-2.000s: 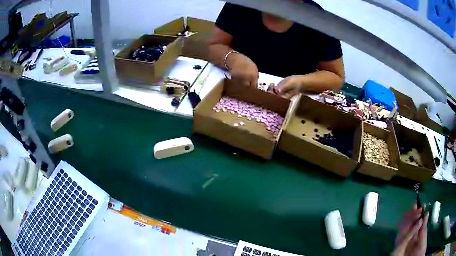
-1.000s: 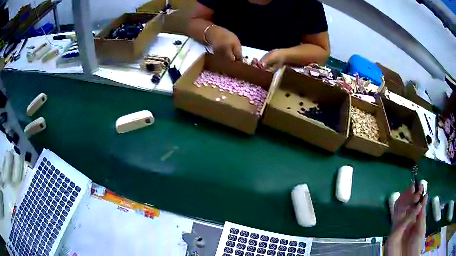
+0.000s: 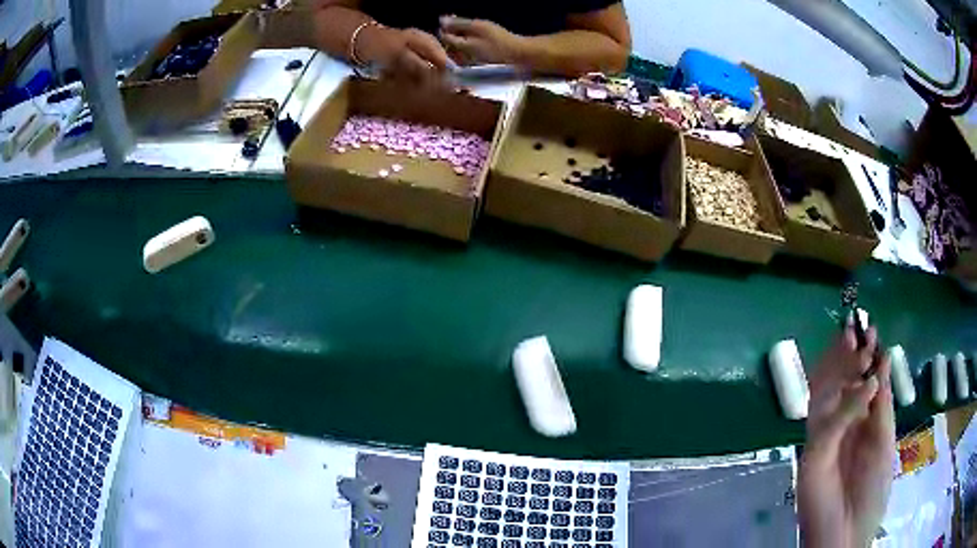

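My right hand [image 3: 846, 391] is at the right, raised at the near side of the green belt. Its fingers are closed on thin dark tweezers [image 3: 860, 328], tip pointing up and away. A small patterned dark piece [image 3: 850, 293] shows at the tip, too blurred to identify. A small white end shows at the fingertips; I cannot tell if it is held. My left hand is not seen. White housings lie on the belt, one at centre [image 3: 543, 386], one behind it [image 3: 643, 328] and one left of my hand [image 3: 788, 379]. A black label sheet [image 3: 522, 501] lies at the near edge.
Open cardboard boxes with pink [image 3: 380, 203], black [image 3: 584, 219], and tan parts [image 3: 733, 241] stand along the belt's far side. A person in a dark top works behind them. Another label sheet [image 3: 71, 450] lies at left. More housings lie at far right and left.
The view has swung right, so boxes and housings appear farther left. My right hand still holds the tweezers and shows more forearm. The person opposite has raised their hands above the pink-parts box.
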